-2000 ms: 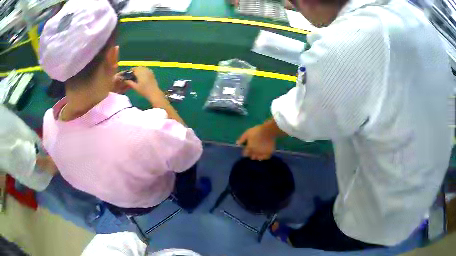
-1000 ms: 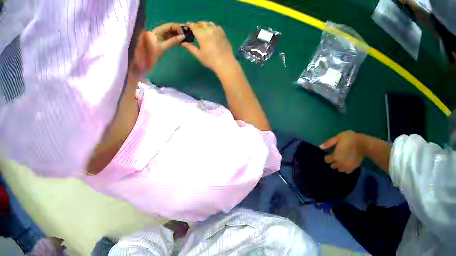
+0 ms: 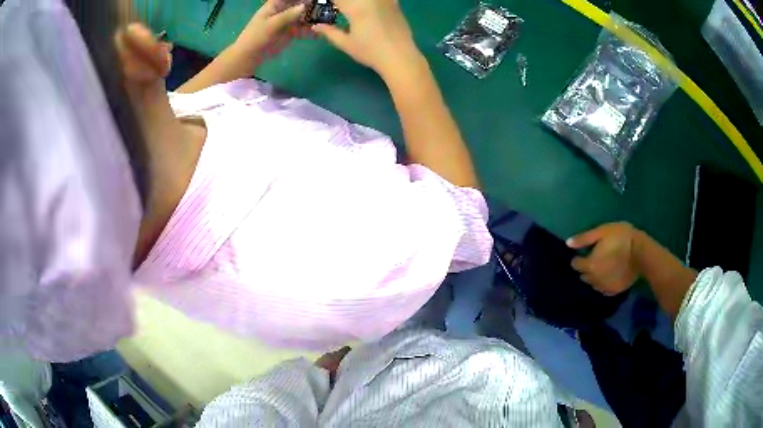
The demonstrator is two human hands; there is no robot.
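Observation:
My white striped sleeves (image 3: 435,380) show at the bottom edge. A small patch of skin (image 3: 333,359) shows between them; I cannot tell which of my hands it is. The rest of both hands is hidden or out of the picture. In front of me a person in pink holds a small dark part (image 3: 322,12) with both hands at the top edge. A smaller silvery bag with a white label (image 3: 483,39) and a larger clear bag of parts (image 3: 609,104) lie on the green bench (image 3: 502,142). A small clear scrap (image 3: 523,70) lies between them.
The seated person in pink (image 3: 326,226) fills the left and middle. At the right another person's hand (image 3: 609,257) hangs over a dark stool seat (image 3: 552,276). A black flat pad (image 3: 721,221) lies on the bench. A grey-white box (image 3: 130,405) stands lower left.
The view has swung and moved closer, so the person in pink is larger and further left. The bags show higher and further right. My striped sleeves show more fully at the bottom.

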